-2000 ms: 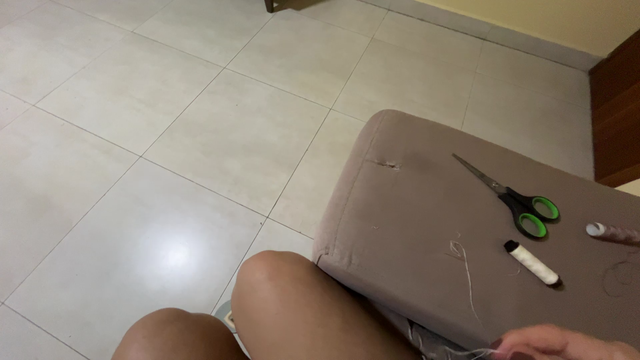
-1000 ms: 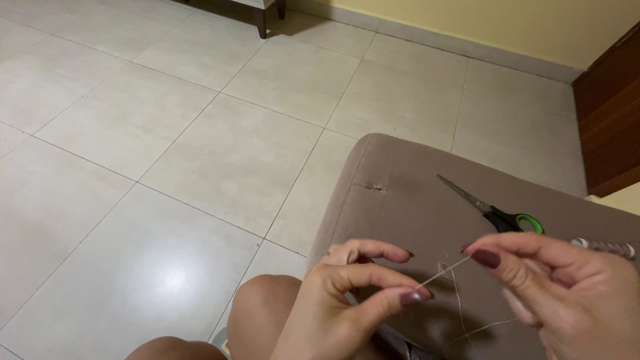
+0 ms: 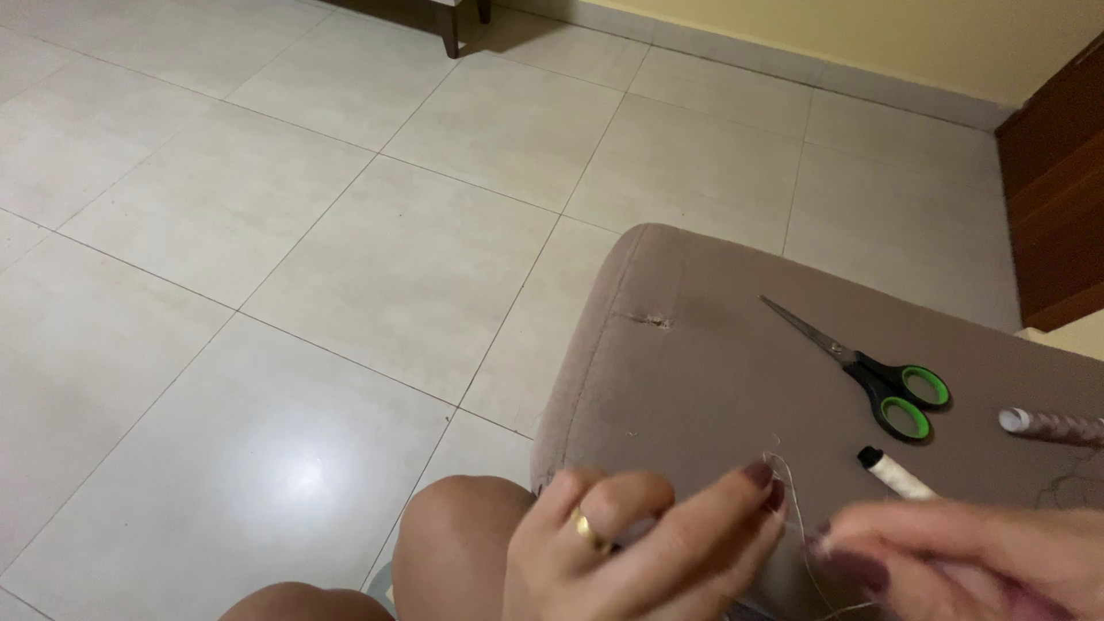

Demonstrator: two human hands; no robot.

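Observation:
My left hand (image 3: pixel 647 543), with a gold ring, pinches a light thread (image 3: pixel 798 504) between thumb and forefinger over the near side of the brown upholstered cushion (image 3: pixel 707 388). Just right of it, my right hand (image 3: pixel 957 561) is blurred, its thumb and forefinger tips together near the thread; whether it grips the thread is not clear. Scissors (image 3: pixel 862 366) with black and green handles lie closed on the cushion. A white thread spool (image 3: pixel 897 474) with a black end lies partly behind my right hand. Farther right rests a brownish spool (image 3: pixel 1052 426). A small tear (image 3: pixel 651 321) marks the cushion's far left part.
My bare knees (image 3: pixel 461 543) are at the cushion's left near corner. Pale floor tiles (image 3: pixel 388 259) extend left and beyond. A dark furniture leg (image 3: pixel 450 30) stands at the top, and brown wood (image 3: pixel 1056 198) borders the right side. Loose dark thread (image 3: pixel 1065 487) lies near the brownish spool.
Two seconds ago only one hand showed at the bottom edge; both are now over the cushion. Since one second ago, my hands have moved lower in view, and the white spool shows again.

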